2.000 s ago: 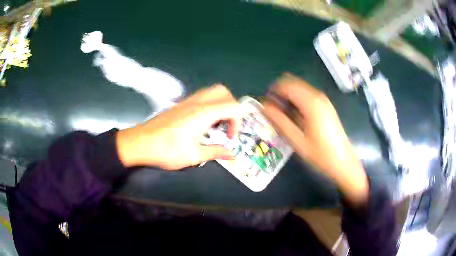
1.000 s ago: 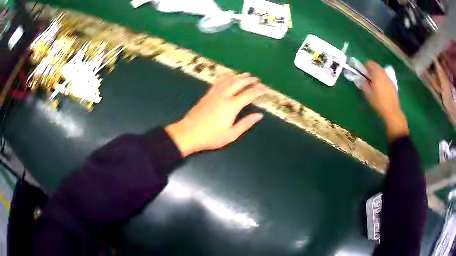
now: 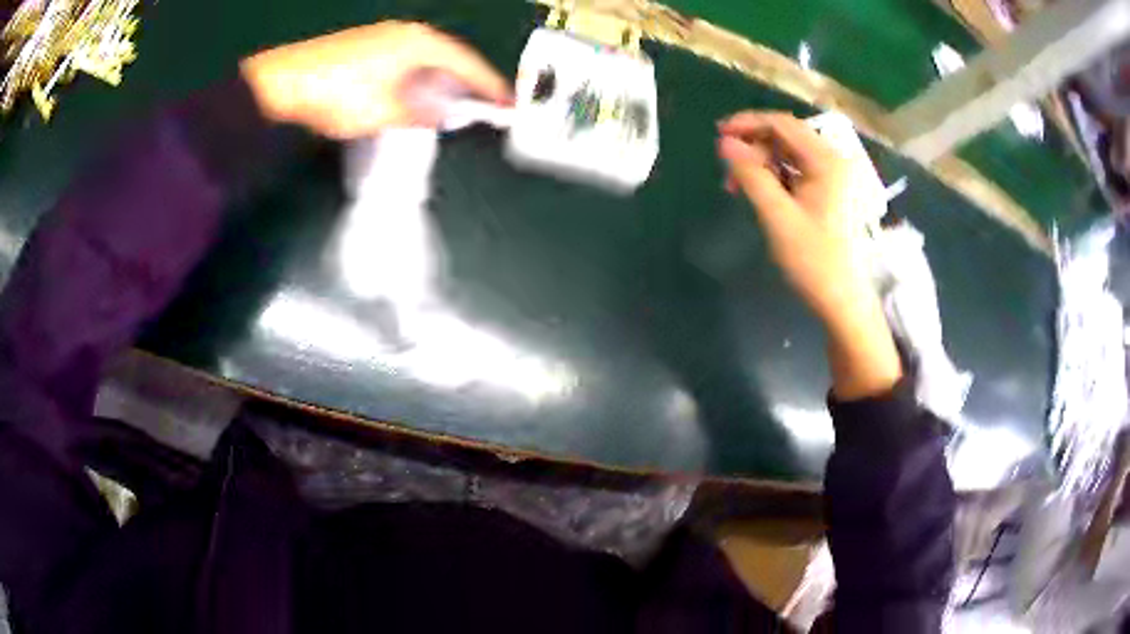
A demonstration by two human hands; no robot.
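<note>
An open white socket housing [image 3: 584, 109] with small parts inside is at the top middle, over the dark green bench top. My left hand [image 3: 372, 82] is closed on the white cord [image 3: 476, 115] at the housing's left side. A whitish bagged cord [image 3: 389, 229] hangs below that hand and is blurred. My right hand [image 3: 793, 173] is right of the housing, apart from it, with its fingers curled. What lies inside the curled fingers is too blurred to tell.
Another white housing [image 3: 846, 139] is partly hidden behind my right hand, with its bagged cord [image 3: 915, 291] trailing down. A pile of contact strips [image 3: 72, 47] is at the far upper left. A worn pale strip [image 3: 756, 77] edges the bench before the green belt.
My left hand has moved up and left and now holds a housing's cord. My right hand has come back from the belt toward the bench. The view has shifted.
</note>
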